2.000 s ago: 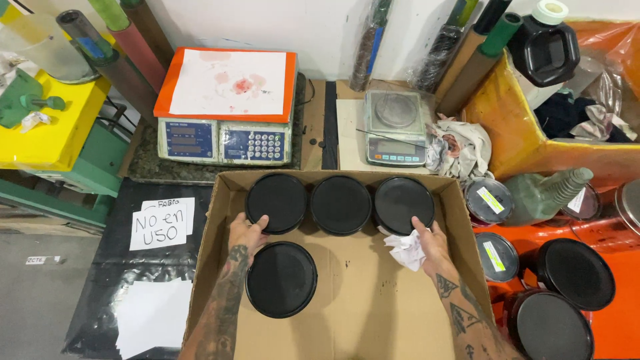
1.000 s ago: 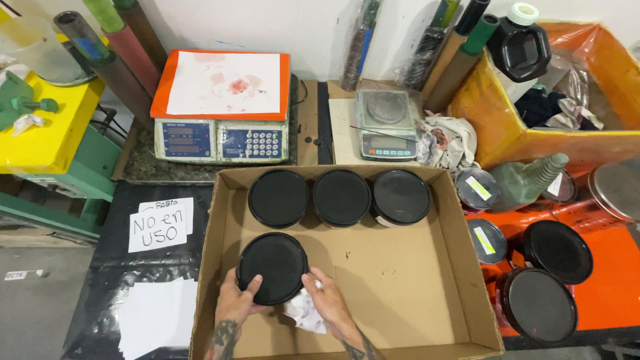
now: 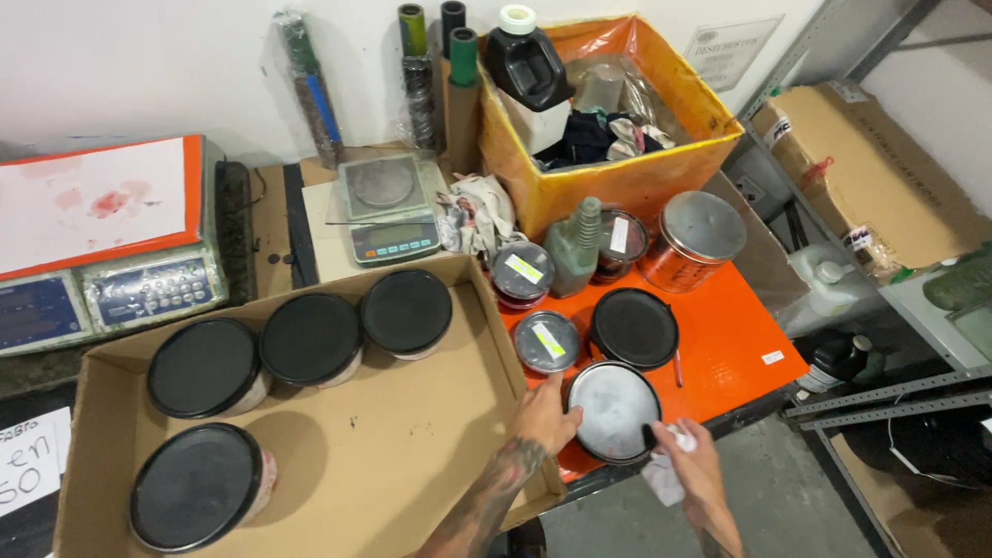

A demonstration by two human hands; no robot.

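Against the left rim of a round tub (image 3: pixel 614 411) with a black rim and a pale, shiny top, my left hand (image 3: pixel 542 415) has its thumb and forefinger. White crumpled paper or cloth (image 3: pixel 665 479) is gripped in my right hand (image 3: pixel 694 465), whose fingers reach the tub's right rim, by a small black part. The tub is over the orange tabletop (image 3: pixel 728 333); its underside is hidden. Just behind it is another black-lidded tub (image 3: pixel 635 327). In the shallow cardboard box (image 3: pixel 372 465) stand several black-lidded tubs, a row along the back and one (image 3: pixel 198 487) at front left.
Small labelled jars (image 3: pixel 547 342), a ribbed-neck bottle (image 3: pixel 575 248) and a metal can (image 3: pixel 692 240) stand behind the tubs. A yellow bin (image 3: pixel 612 170) holds rags and containers. Scales (image 3: pixel 391 205) are behind the box. Metal shelving (image 3: pixel 899 399) is at right.
Both hands have left the front-left tub, which stays in the box, and moved right to the tub on the orange tabletop. The view has swung right.
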